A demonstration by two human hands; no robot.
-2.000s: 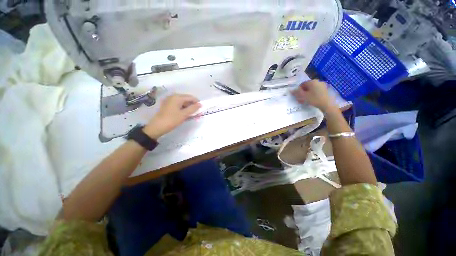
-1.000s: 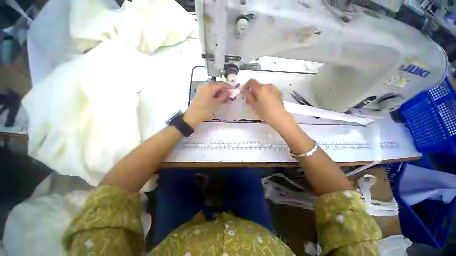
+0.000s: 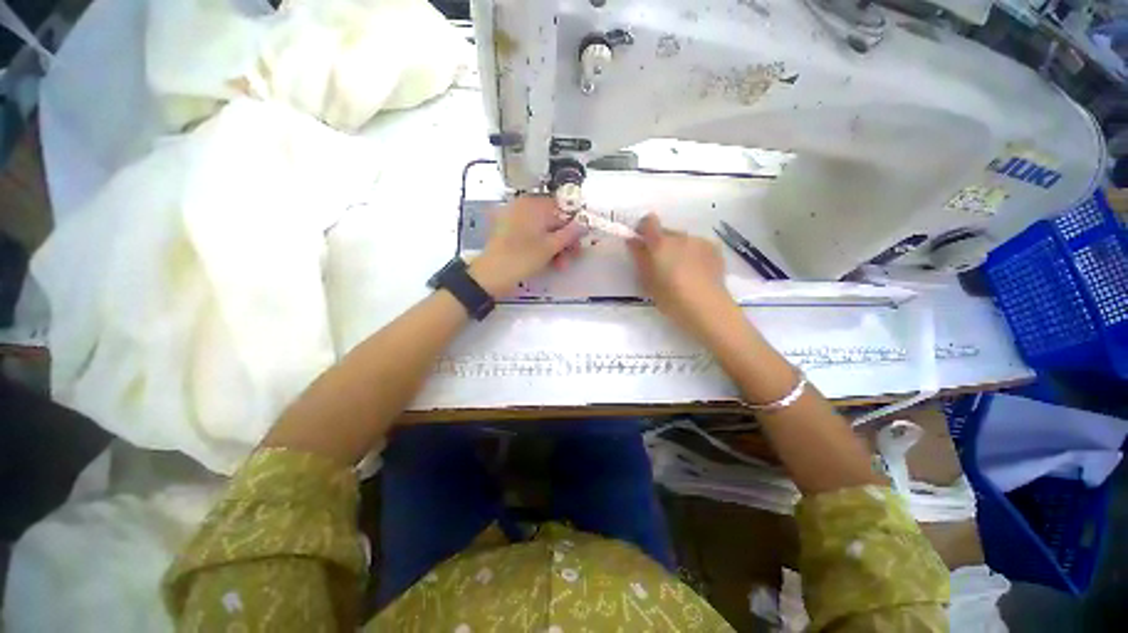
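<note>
The white binding strip [image 3: 823, 292] runs from the right across the machine bed, passes under my right hand and reaches the presser foot area. My right hand [image 3: 678, 262] pinches the strip a little right of the needle area. My left hand [image 3: 529, 244] is at the presser foot, its fingertips close to the strip's end; whether they grip it is hard to tell. The white JUKI sewing machine [image 3: 866, 136] stands over the bed. The needle and foot are mostly hidden by my left fingers and the machine head.
Cream garment fabric [image 3: 210, 272] is heaped left of the machine. Black thread snips [image 3: 751, 251] lie on the bed right of my right hand. A blue crate [image 3: 1060, 278] stands at the far right. White strips [image 3: 909, 464] hang over a carton below the table edge.
Since the first frame, both hands have come together at the needle area. Over the last second my right hand has drawn slightly right, with a stretch of strip now showing between the hands.
</note>
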